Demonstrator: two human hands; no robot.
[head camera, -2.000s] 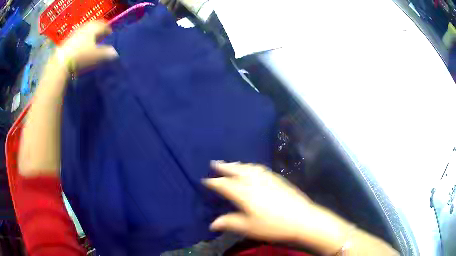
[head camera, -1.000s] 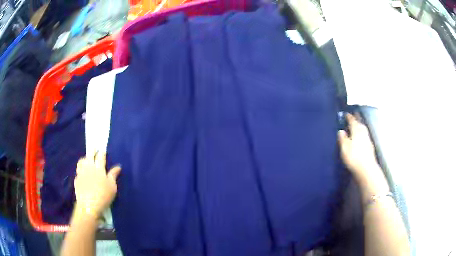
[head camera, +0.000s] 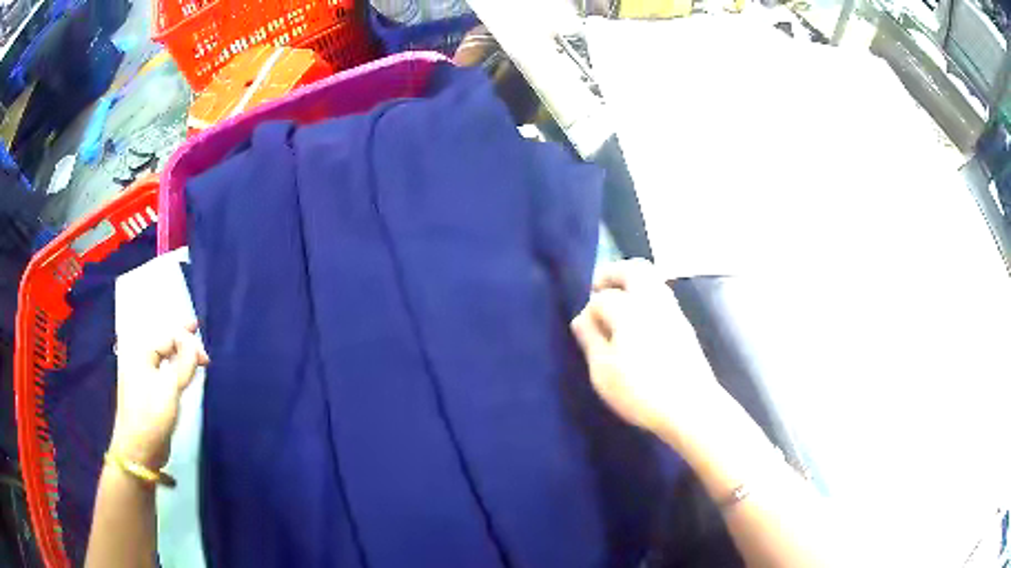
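Observation:
Navy cut panels (head camera: 443, 333) lie in long overlapping layers on a white and pale-green board (head camera: 183, 488), over the pink-lined bin (head camera: 177, 205). My left hand (head camera: 161, 388) is closed on the board's left edge, beside the panels. My right hand (head camera: 632, 338) is closed at the right side, where a pale strip of the board shows just above it; its fingertips touch the cloth edge. The panels cover most of the board and the bin's inside.
A red-orange basket (head camera: 39, 377) with navy pieces stands at the left. Another red basket (head camera: 266, 33) and an orange item (head camera: 249, 89) are beyond the bin. The white table (head camera: 843, 322) runs along the right, with dark cloth at its near edge.
The panels now lie further left in view, and more of the bin's rim shows. My right hand has come in from the dark area by the table to the panels' right side.

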